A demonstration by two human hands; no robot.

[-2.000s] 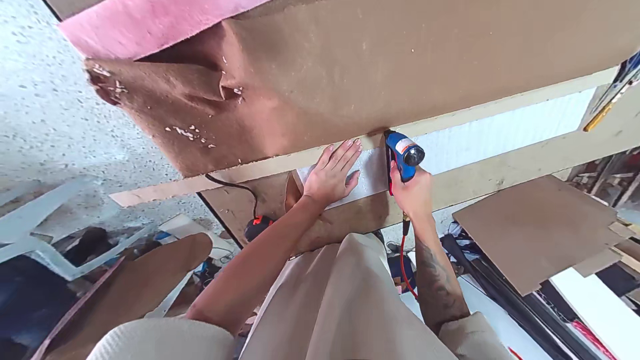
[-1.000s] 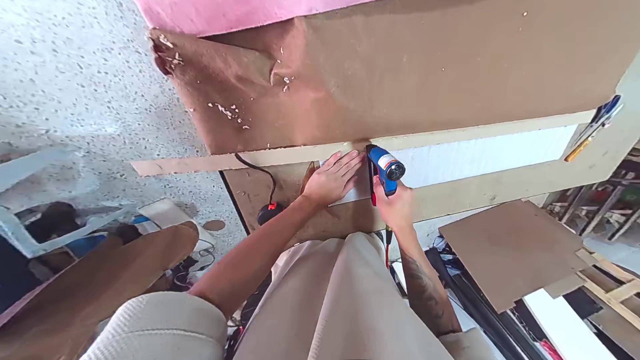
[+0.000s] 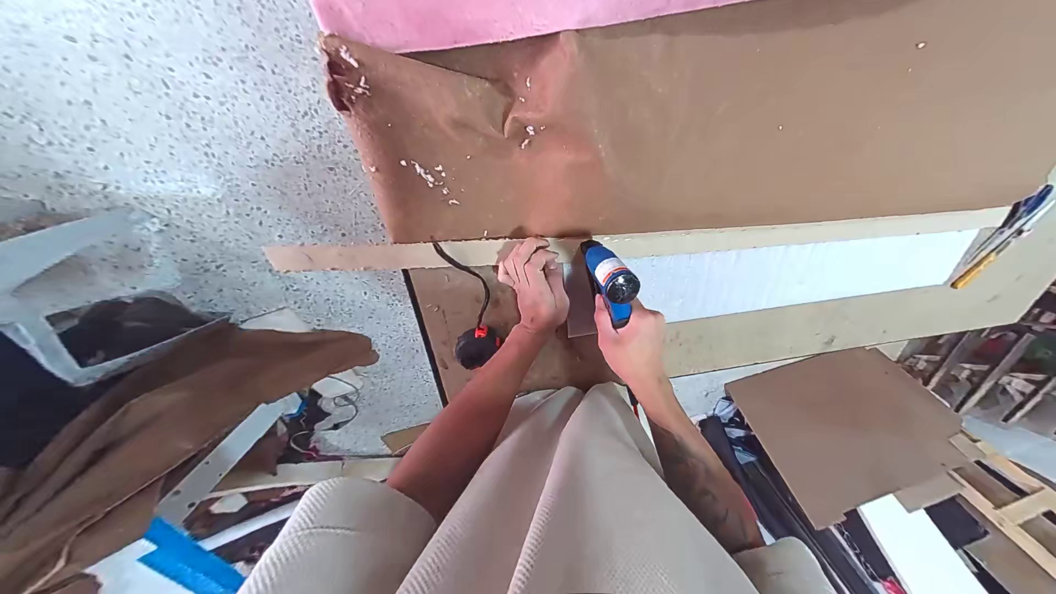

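My right hand (image 3: pixel 631 334) grips a blue pneumatic stapler (image 3: pixel 609 276), its nose at the pale strip (image 3: pixel 742 239) along the edge of brown sheet material (image 3: pixel 701 132). Just left of the tool, my left hand (image 3: pixel 535 285) presses on the strip with its fingers bent, partly hiding it. A white strip (image 3: pixel 808 276) runs to the right beneath the pale one. The strip's left end (image 3: pixel 330 256) sticks out past the table (image 3: pixel 833 330). A round black and red object (image 3: pixel 478 346) with a black cord lies left of my left forearm.
Pink material (image 3: pixel 511 21) lies at the top. Pens or slim tools (image 3: pixel 1002 239) rest at the table's right end. Brown boards (image 3: pixel 850 421) and a wooden frame (image 3: pixel 1011 503) are low on the right. Brown cloth (image 3: pixel 165 404) and scraps lie at lower left, on the speckled floor (image 3: pixel 206 124) side.
My left hand's fingers, laid flat and extended before, are now bent on the strip. The stapler stays in my right hand at the strip. The view has shifted.
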